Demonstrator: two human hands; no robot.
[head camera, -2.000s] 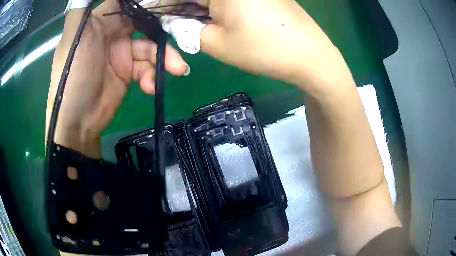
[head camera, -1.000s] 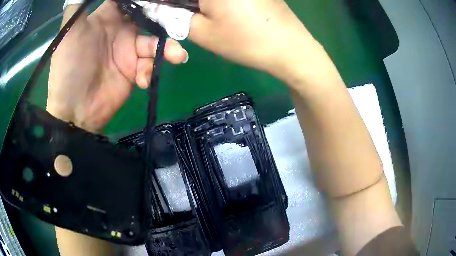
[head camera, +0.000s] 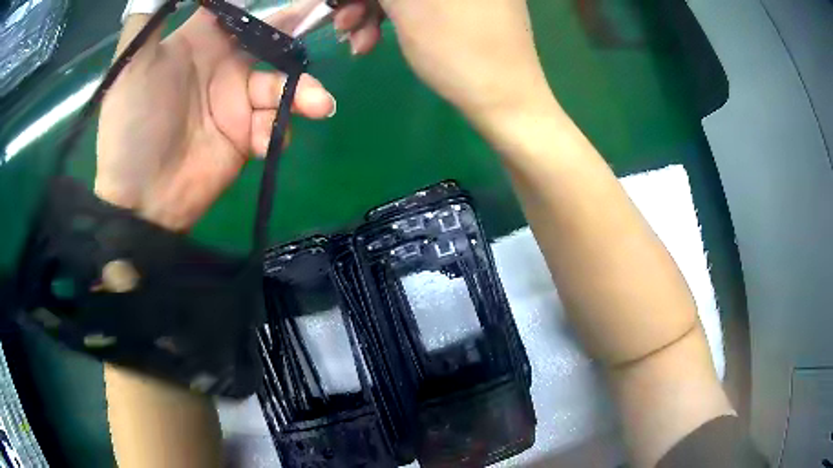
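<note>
A black phone middle frame (head camera: 146, 283) hangs tilted over my left palm and wrist, its holed plate low and blurred. Its narrow end bar (head camera: 251, 35) is near the top edge. My left hand (head camera: 187, 119) holds the frame at the end bar; its upper fingers are cut off or hidden there. My right hand (head camera: 448, 46) is at the top edge, partly cut off, with curled fingers. It holds a trimming knife, whose silver blade (head camera: 313, 18) points at the corner of the end bar.
Two stacks of black frames (head camera: 315, 366) (head camera: 448, 366) lie side by side on a white foam sheet (head camera: 662, 215) on the green mat (head camera: 585, 119). Clear plastic wrap (head camera: 27, 37) is at upper left. Layered edges (head camera: 18, 411) show at far left. A grey surface (head camera: 776, 228) is at right.
The frame's holed plate has swung left and up from its earlier place over the left stack. My right hand has moved up and away from the end bar, and the blade now shows.
</note>
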